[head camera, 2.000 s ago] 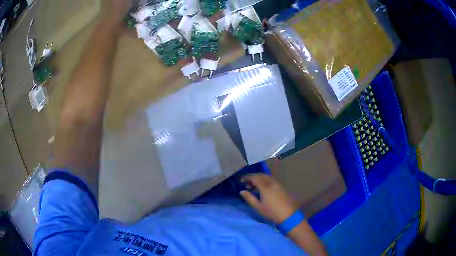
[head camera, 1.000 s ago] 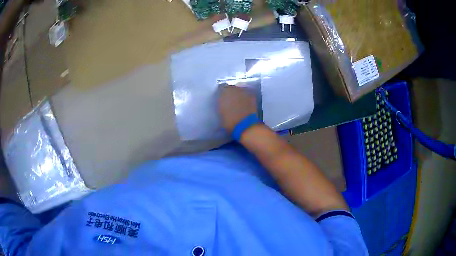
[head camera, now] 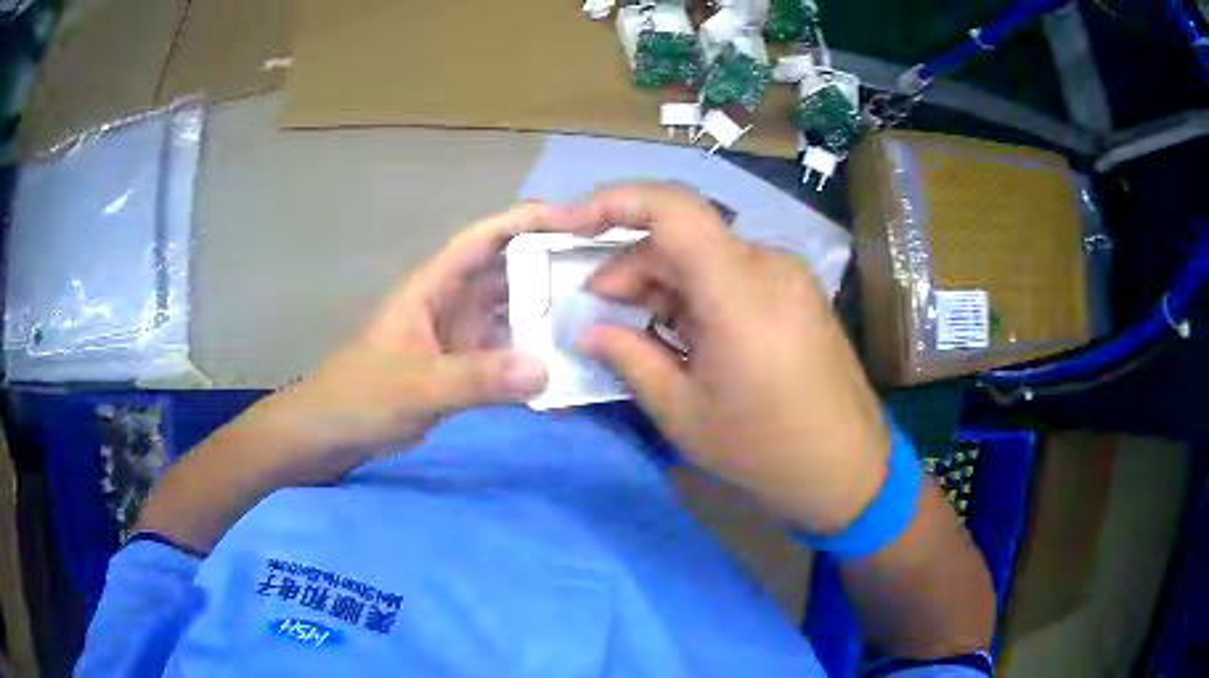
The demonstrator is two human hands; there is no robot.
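A white plastic housing (head camera: 530, 298), an open shallow square box, is held up in front of my chest. My left hand (head camera: 431, 325) grips its left side, thumb on the near edge and fingers round the far edge. My right hand (head camera: 743, 344) is over the right part, thumb and fingers at the opening. A thin greyish-white piece (head camera: 577, 318) shows inside the housing by the right fingertips; whether they pinch it or press it is unclear. The right hand hides the housing's right side. The glossy white sheet (head camera: 809, 239) lies behind the hands, partly covered.
Housings with green boards (head camera: 736, 77) and white plugs (head camera: 723, 129) lie at the far side. A film-wrapped carton (head camera: 915, 265) stands at the right. Bagged sheets (head camera: 93, 252) lie at the left on brown cardboard (head camera: 305, 252). A blue bin (head camera: 997, 464) and a blue hose (head camera: 1140, 347) are at the right.
The left hand has come into clear view, holding the white housing. The right hand has lifted from the glossy sheet to the housing. The view has shifted, showing both hands before the chest.
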